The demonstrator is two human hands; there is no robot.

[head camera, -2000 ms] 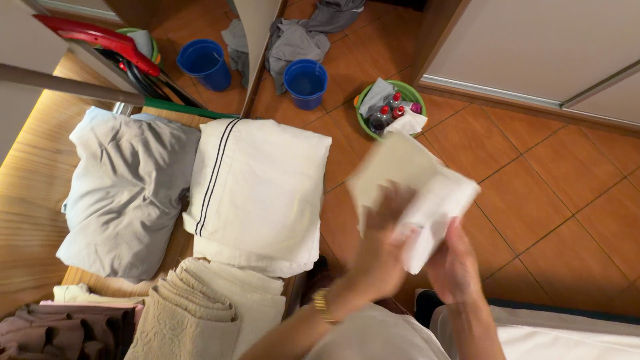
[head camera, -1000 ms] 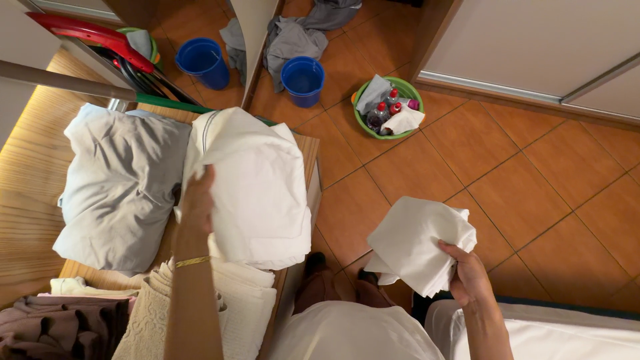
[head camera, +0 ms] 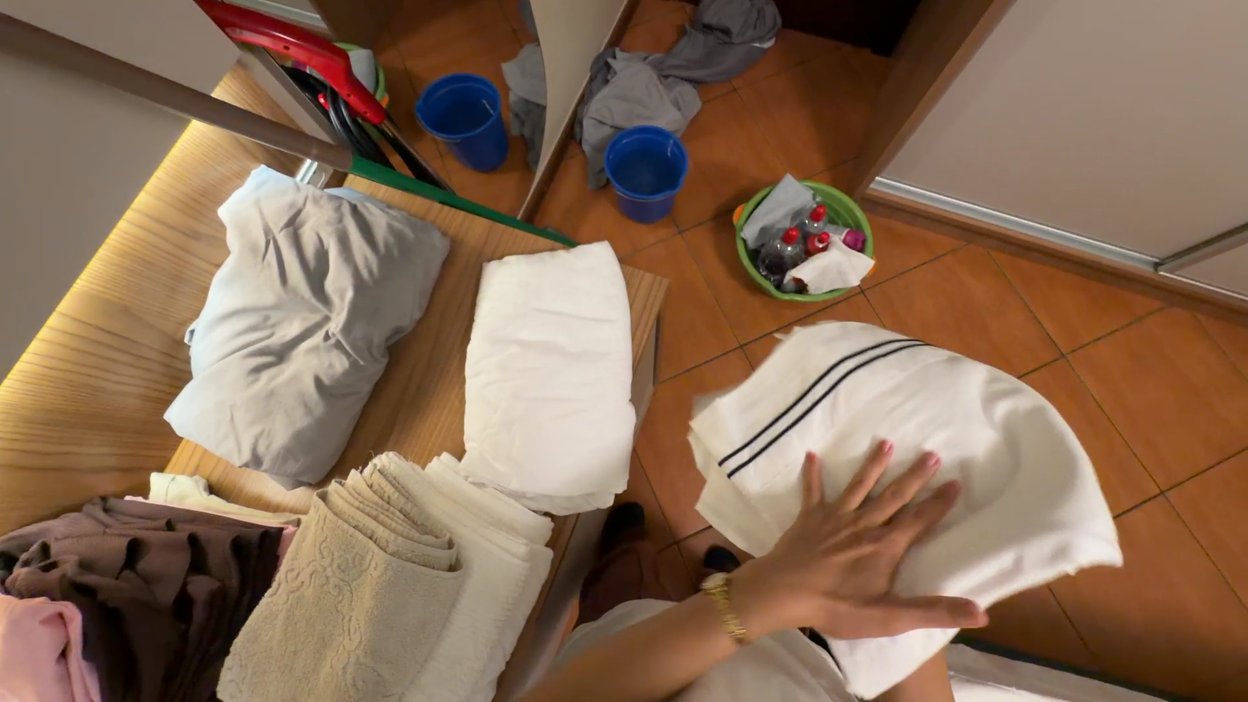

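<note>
A folded white cloth with two dark stripes (head camera: pixel 1004 439) is held up over the tiled floor at the right. My left hand (head camera: pixel 873 546), with a gold bracelet at the wrist, lies flat on top of it with spread fingers. Of my right arm only a bit of forearm shows below the cloth; the right hand is hidden under it. To the left, on the wooden surface, lie a folded white cloth (head camera: pixel 551 380), a loosely folded grey cloth (head camera: pixel 312 322), and beige (head camera: pixel 341 585) and cream (head camera: pixel 487 575) towels.
Dark brown (head camera: pixel 146 595) and pink (head camera: pixel 39 648) fabrics lie at the lower left. On the tiled floor stand a blue bucket (head camera: pixel 645 175) and a green basin (head camera: pixel 746 255) with bottles and cloths; grey cloths (head camera: pixel 643 102) lie behind. A mirror panel (head camera: pixel 478 39) borders the wooden surface.
The striped white cloth, earlier on the wooden surface, is now held over the floor. My left hand has moved right with it. Another folded white cloth shows where it lay.
</note>
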